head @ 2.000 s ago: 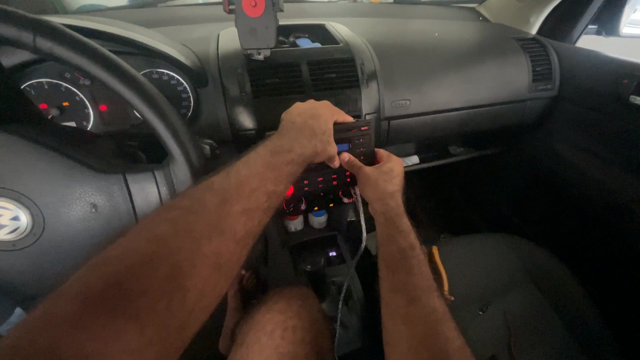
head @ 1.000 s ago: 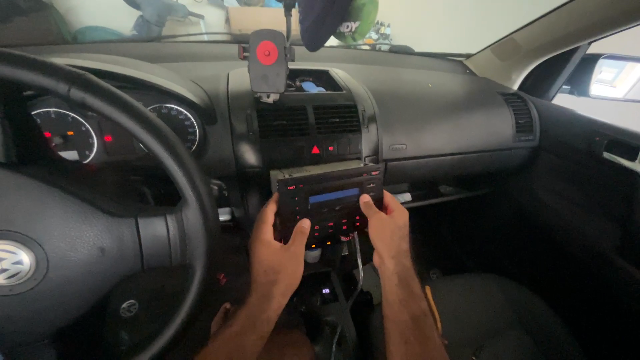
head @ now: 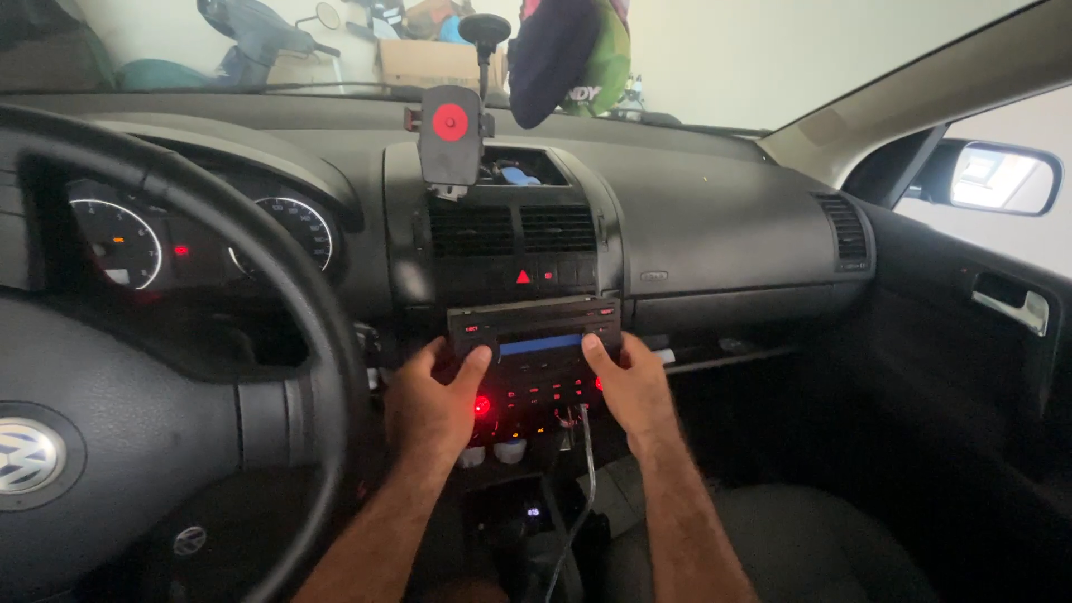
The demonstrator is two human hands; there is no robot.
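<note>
A car radio head unit (head: 540,343) with a lit blue display is held at the middle of the centre console, below the air vents. My left hand (head: 435,398) grips its left side, thumb on the front face. My right hand (head: 632,385) grips the right side, its thumb beside the display. Red-lit climate controls (head: 519,406) show directly beneath. A pale cable (head: 590,477) hangs down from the front of the console between my forearms. Behind the radio, the opening and any wiring are hidden.
The steering wheel (head: 322,310) stands close at the left. A phone holder (head: 450,138) on a stalk hangs before the vents (head: 512,229). Two small white-topped containers (head: 509,452) sit under the controls. The passenger seat (head: 804,536) is at lower right, the glovebox (head: 729,306) above it.
My left hand has moved from the radio's top to its left side, uncovering the front and display. The view has tilted up.
</note>
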